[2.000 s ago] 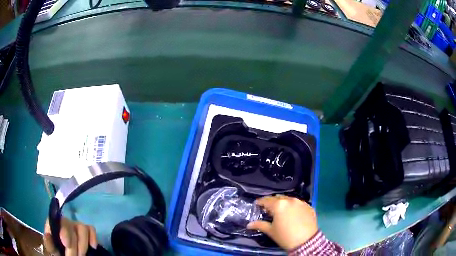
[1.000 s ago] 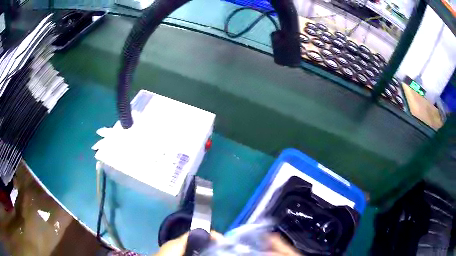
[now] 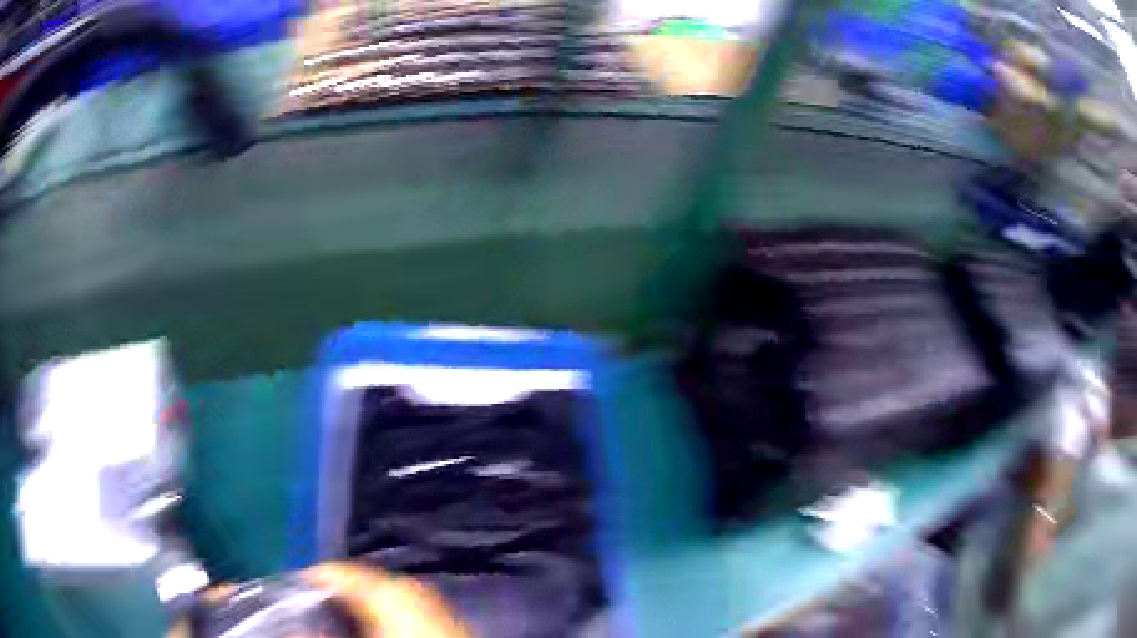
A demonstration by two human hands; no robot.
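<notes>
The view is badly blurred. The blue bin (image 3: 464, 334) stands on the bench with a white sheet (image 3: 362, 374) along its top and left sides. The glossy black blister tray (image 3: 474, 492) lies in it, its hollows unclear. At the bottom edge one blurred hand (image 3: 393, 604) is cut off, left of the tray's lower part; I cannot tell which hand it is. A dark, shiny shape beside it, with a silvery patch, looks like the headphones (image 3: 243, 613). Its grip is unclear. No other hand can be made out.
The white box unit (image 3: 94, 455) stands left of the bin. Stacked black blister trays (image 3: 873, 337) stand at right, with a crumpled white scrap (image 3: 854, 515) near the bench edge. The conveyor belt (image 3: 374, 287) and a green post (image 3: 717, 162) lie beyond.
The view has swung right, so the bin and white box sit further left and the stacked trays show more fully. The clear bag seen at the hands is no longer distinguishable.
</notes>
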